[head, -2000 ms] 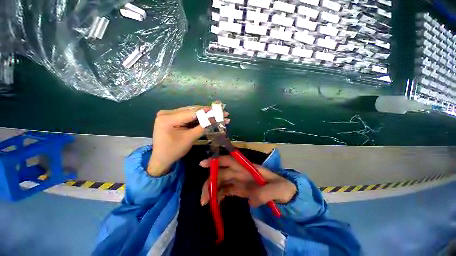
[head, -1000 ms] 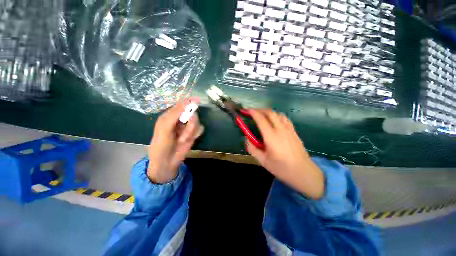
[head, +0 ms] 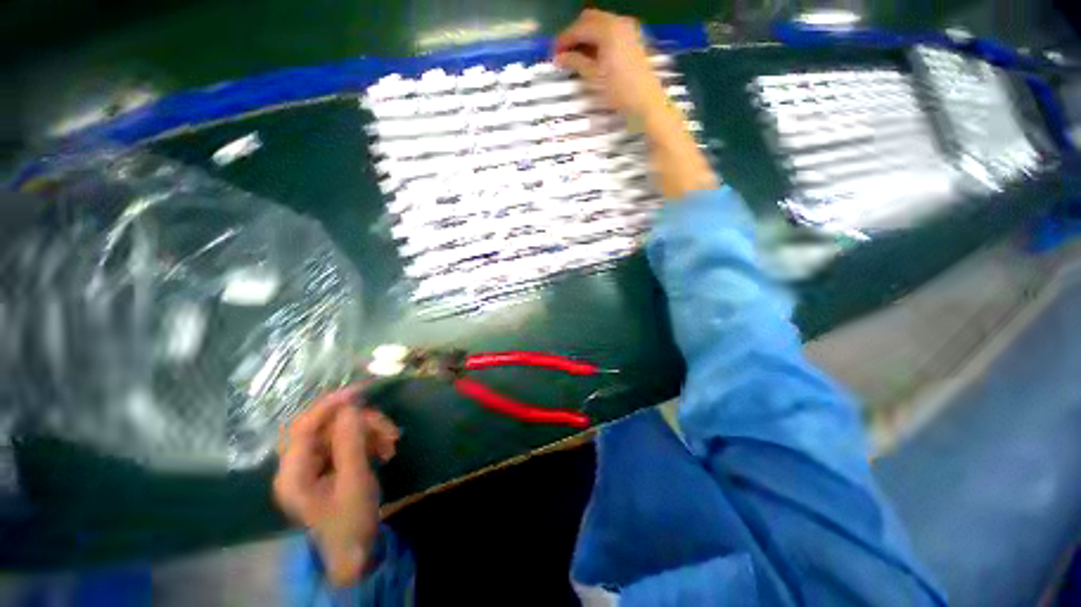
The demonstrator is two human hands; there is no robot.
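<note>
The pliers with red handles (head: 528, 359) lie on the green mat, handles spread to the right and white jaw blocks to the left. My left hand (head: 332, 474) is just left of and below the jaws, fingers curled; blur hides whether it holds a part. My right hand (head: 607, 53) reaches to the far right edge of the parts tray (head: 510, 178), which is full of rows of white parts. Its fingertips are bent together over the far rows; whether they grip a part cannot be told.
A crinkled clear plastic bag (head: 154, 320) with white parts in or on it lies at left. Another white part (head: 237, 148) lies behind it. More filled trays (head: 854, 142) stand at right. A blurred pale object (head: 800, 255) lies beyond my right sleeve. A blue strip borders the far bench edge.
My right hand has let go of the pliers and moved forward to the tray's far edge. The pliers now lie on the mat. The view has turned and shows more of the bench's far side.
</note>
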